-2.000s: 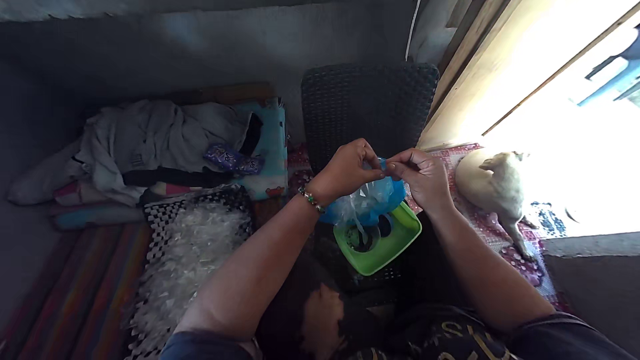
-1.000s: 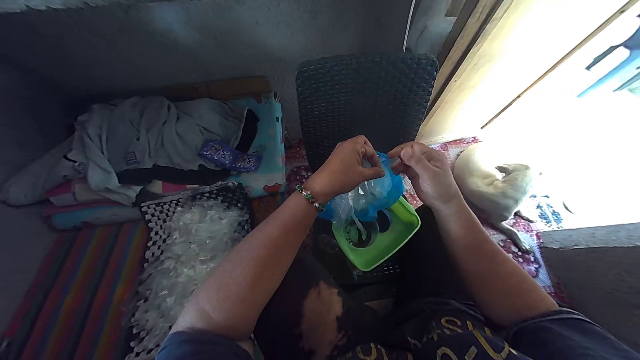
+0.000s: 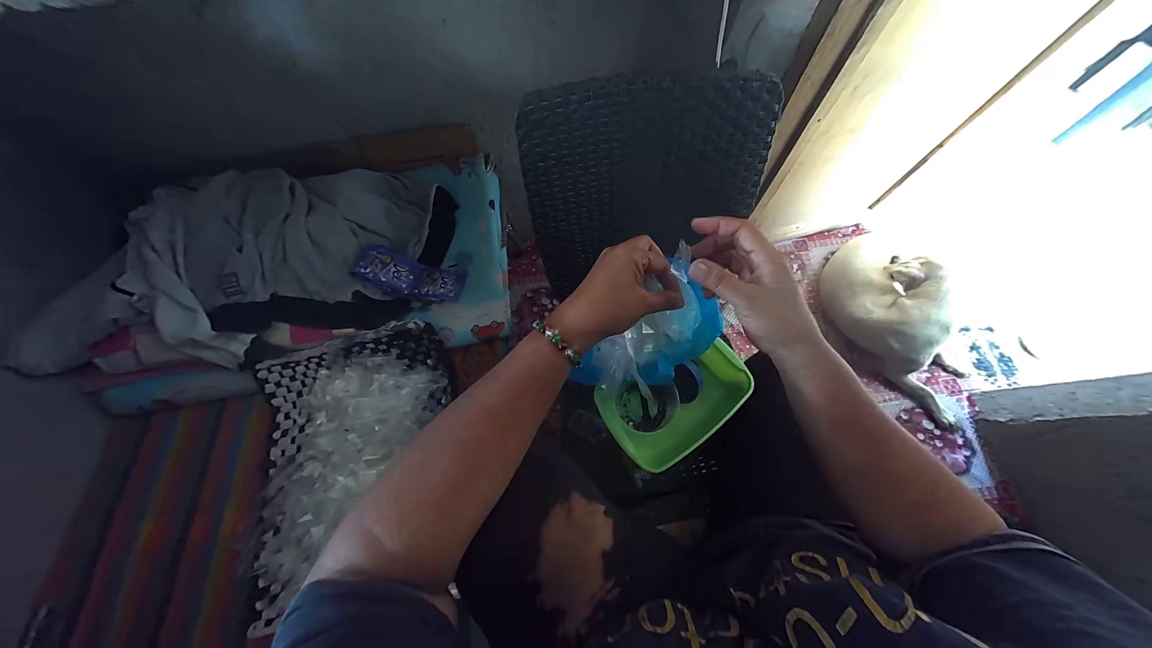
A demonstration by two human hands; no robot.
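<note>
My left hand [image 3: 625, 292], with a beaded bracelet at its wrist, pinches clear plastic above a blue plastic bag [image 3: 706, 324]. Beside it, my right hand [image 3: 751, 283] has its fingers parted at the top of the clear plastic; whether it still touches the plastic is hard to tell. Clear plastic pieces [image 3: 661, 337] lie in the blue bag. Under the bag is a green plastic tray [image 3: 670, 450], with a round clear container [image 3: 646, 409] of dark contents in it.
A dark woven chair [image 3: 648, 162] stands ahead. Many clear plastic pieces [image 3: 360, 423] lie on a checkered woven surface at left, by a grey garment [image 3: 288, 225] and purple packets [image 3: 409, 274]. A pale dog [image 3: 886, 297] lies curled on a red patterned mat [image 3: 958, 441] at right.
My right hand's fingers, close to my left fingertips in the earlier frames, have spread and drawn slightly apart from them. The dog's head has moved in toward its body.
</note>
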